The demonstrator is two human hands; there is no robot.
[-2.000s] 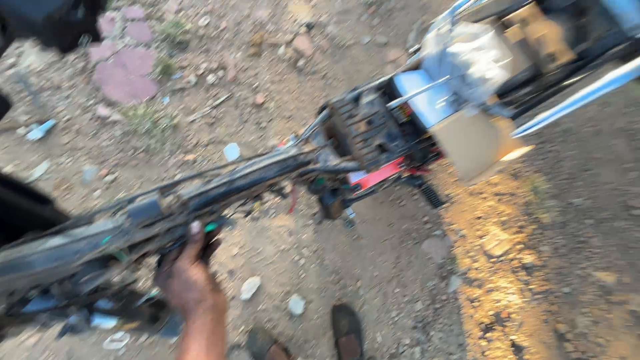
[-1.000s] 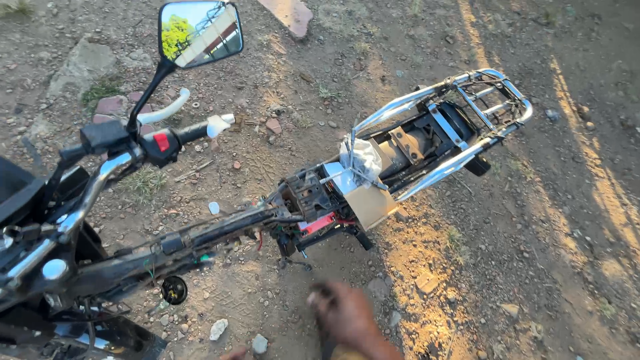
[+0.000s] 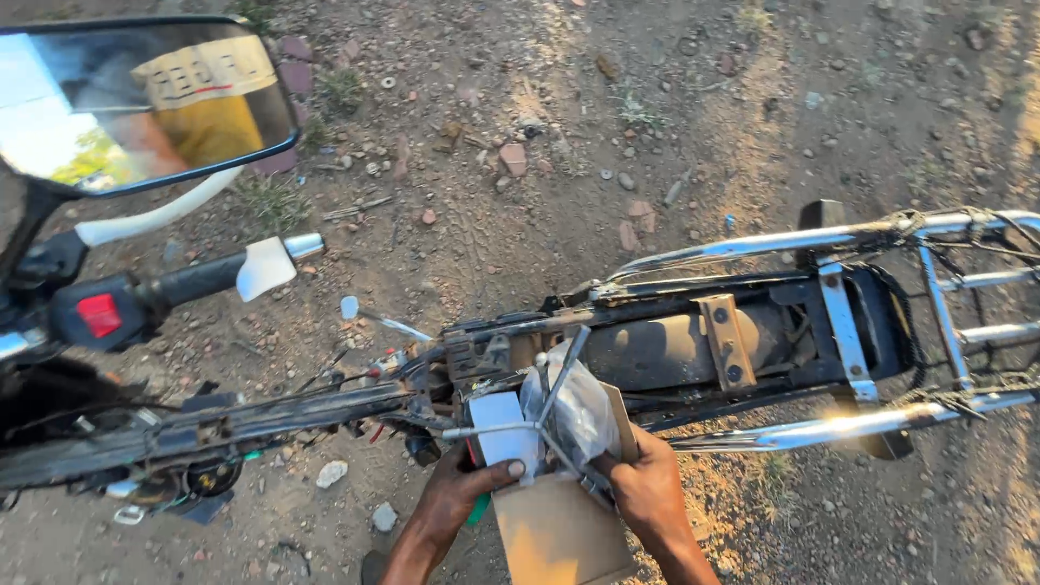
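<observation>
An opened cardboard box (image 3: 561, 528) lies over the middle of a motorcycle frame (image 3: 309, 418), its flap turned toward me. In it are a clear plastic bag (image 3: 583, 410) and a white item (image 3: 502, 422). A metal Y-shaped socket wrench (image 3: 540, 424) rests across the two. My left hand (image 3: 455, 496) grips the box's left side, thumb by the white item. My right hand (image 3: 646, 483) holds the right side near the bag, some of its fingers hidden inside. A green thing (image 3: 479, 508) shows under my left hand.
A mirror (image 3: 154, 101), a white lever (image 3: 158, 211) and a handlebar grip (image 3: 199, 280) stand at the upper left. Chrome rack rails (image 3: 812, 431) extend right, with a rusty bracket (image 3: 727, 341) between them. Stones such as this one (image 3: 331, 474) lie on the dirt.
Both my hands are now at the cardboard box; one second ago one hand was in front of the motorcycle, below the box. The view has moved closer to the frame.
</observation>
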